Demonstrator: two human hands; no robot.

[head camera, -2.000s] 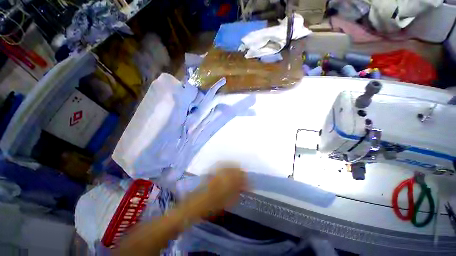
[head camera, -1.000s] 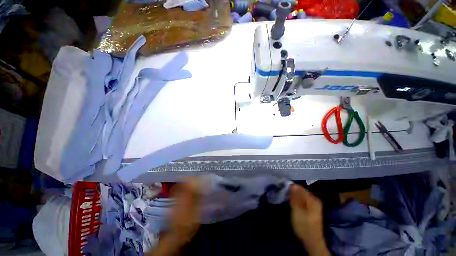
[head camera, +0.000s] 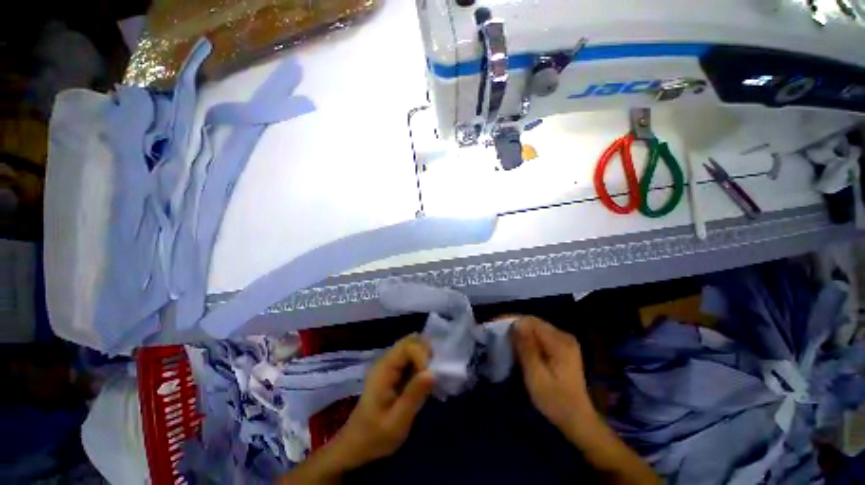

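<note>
A crumpled light-blue cloth piece [head camera: 450, 343] is held over the lap, in front of the table edge. My left hand [head camera: 398, 384] is closed on its left side. My right hand [head camera: 547, 365] grips its right end. One rounded end of the cloth sticks up to the left. A single curved light-blue strip [head camera: 351, 248] lies on the table along the front edge, touched by neither hand. A heap of light-blue strips [head camera: 180, 204] lies at the table's left end, partly on a pale tray [head camera: 76, 218].
The sewing machine [head camera: 607, 47] stands behind, its needle area lit. Red-and-green scissors [head camera: 640, 175], a thin white stick [head camera: 697, 197] and snips [head camera: 732, 188] lie right. A red basket [head camera: 166, 417] holds cloth at lower left. A tied blue bundle [head camera: 740, 379] sits right of the lap.
The view has moved closer to the table. My hands have come nearer together, and the cloth stretched between them is now bunched. The curved strip lies still on the table.
</note>
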